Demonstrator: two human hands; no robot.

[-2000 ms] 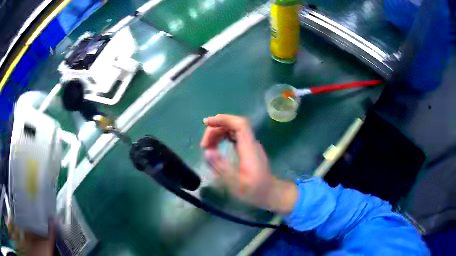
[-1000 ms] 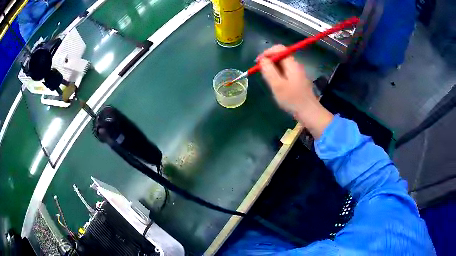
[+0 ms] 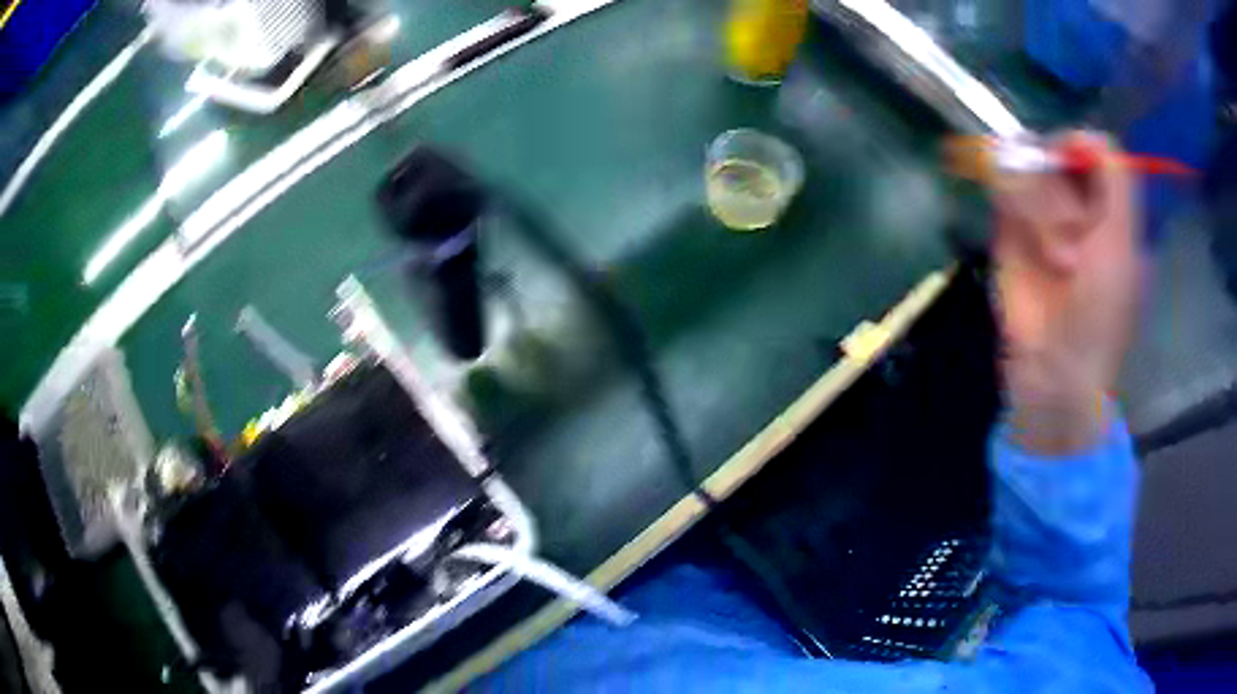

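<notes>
My right hand, blurred, holds the red-handled brush at the right, its orange-brown tip pointing left, away from the cup. The small clear cup with pale yellowish liquid stands on the green bench. The white housing with the black module inside lies at the lower left, with thin wires at its upper edge and a white flat strip at its lower right corner. The black electric screwdriver hangs over the bench, blurred. My left hand is not in view.
The screw bin is at the left, beside the housing. A yellow can is cut off at the top edge. Another white unit sits on the line beyond the pale rail. The screwdriver's black cord crosses the bench's pale front edge.
My right hand first took hold of the brush at the cup, then moved right with it, out of the cup. The view has shifted, and the opened housing shows more fully.
</notes>
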